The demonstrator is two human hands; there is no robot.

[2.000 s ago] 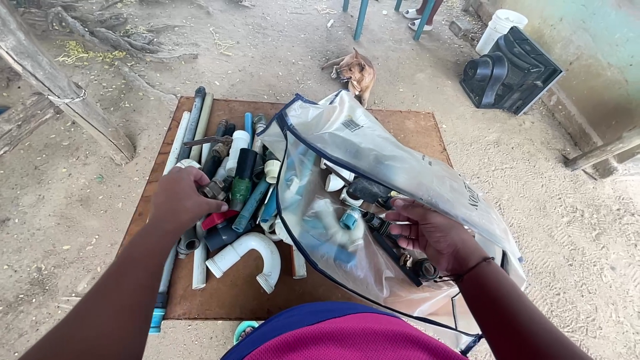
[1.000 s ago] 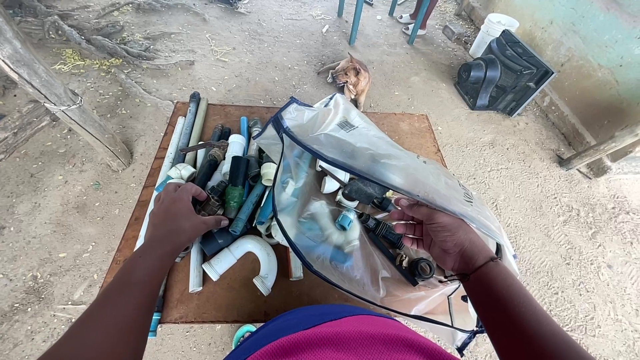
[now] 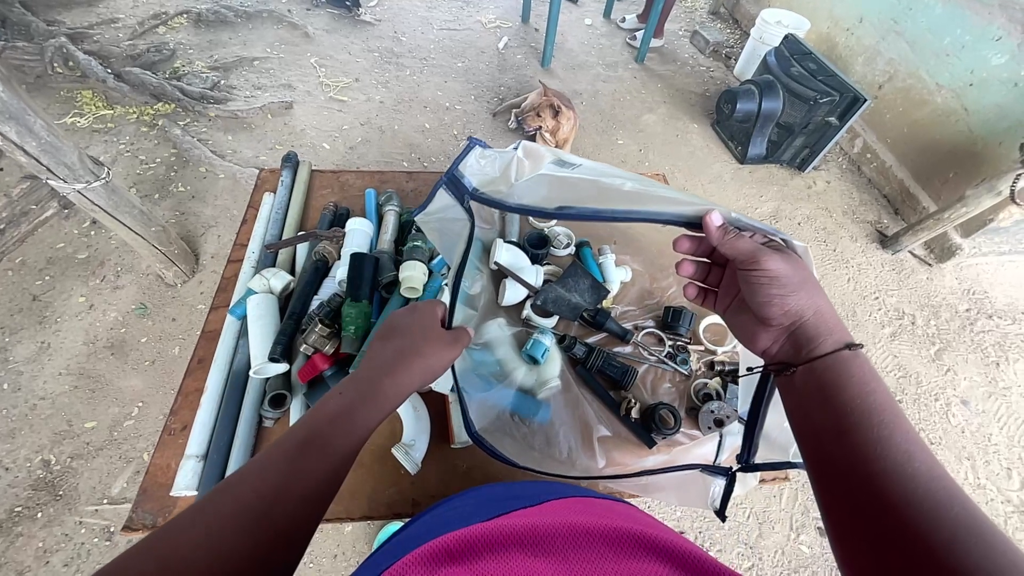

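My left hand (image 3: 416, 344) grips the navy-trimmed left edge of a clear plastic bag (image 3: 592, 456). With thumb and fingers, my right hand (image 3: 748, 280) holds the bag's upper edge up, so its mouth gapes. Inside lie white pipe elbows (image 3: 512, 264), a black flat-bladed tool (image 3: 572, 292), black threaded fittings (image 3: 604, 364) and several rings. Left of the bag, pipes and fittings lie together: a long white pipe (image 3: 220, 360), a black-and-green pipe piece (image 3: 358, 304), a white elbow pipe (image 3: 266, 328) and a red-handled valve (image 3: 318, 366). A curved white pipe (image 3: 412, 436) lies below my left hand.
A brown wooden table (image 3: 184, 448) bears everything. Beyond it a brown dog (image 3: 548, 116) lies on the dirt floor. A white bucket (image 3: 768, 40) and a black plastic casing (image 3: 788, 108) stand by the wall. A wooden post (image 3: 96, 184) slants at left; a person's feet (image 3: 644, 30) show behind.
My left hand has moved right from the pipes to the bag's edge. My right hand has lifted the upper edge, and the bag's mouth is wider. A white elbow pipe now shows on the left pipes.
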